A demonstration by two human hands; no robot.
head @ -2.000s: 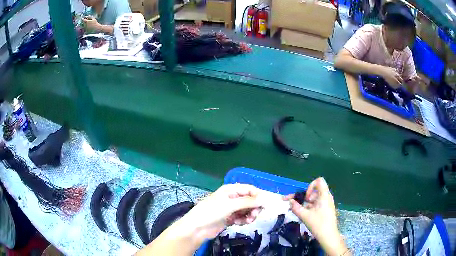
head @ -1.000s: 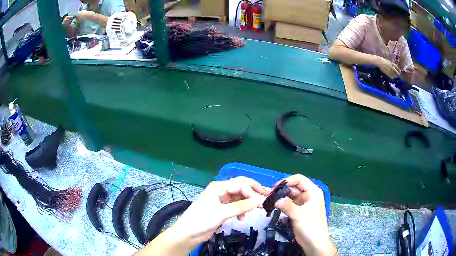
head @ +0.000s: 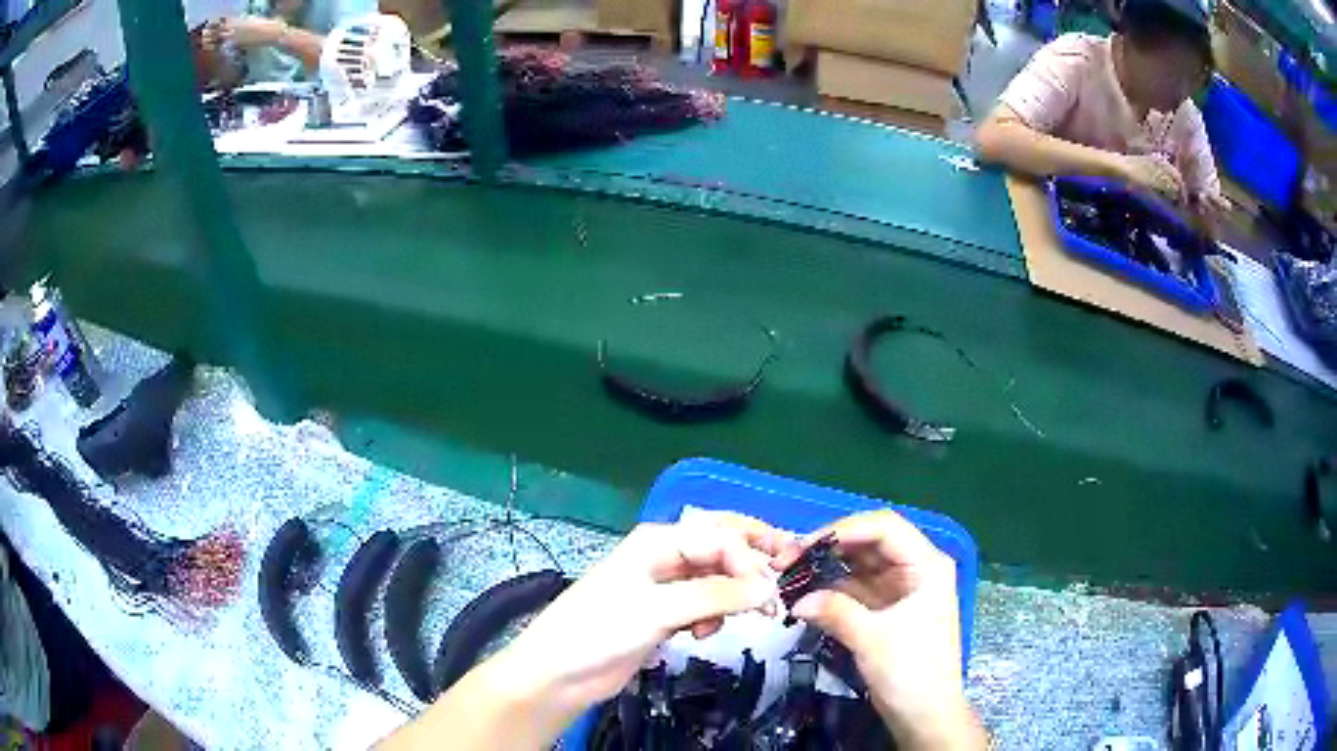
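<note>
My left hand [head: 660, 594] and my right hand [head: 892, 609] meet over the blue parts tray [head: 733, 489]. My right hand holds a small black plastic fitting [head: 811, 572] between thumb and fingers. My left fingertips are pinched at its left side; thin reddish and dark lines show there, too small to name. Several black plastic parts [head: 704, 710] lie heaped in the tray below, on a white liner [head: 741, 641]. Left of my left forearm, several black padded headbands [head: 415, 616] with thin wires lie on the pale bench.
Bands [head: 682, 399] lie on the green conveyor belt [head: 484, 308] beyond the tray. A cable bundle [head: 132, 536], black cloth lump [head: 140, 421] and spray can [head: 62, 345] are at left. A coiled black cable [head: 1195, 690] is at right. A person [head: 1122, 118] works across the belt.
The dark fitting was first in my right hand alone; my hands have since come together around it. Bands on the belt have shifted slightly right in view.
</note>
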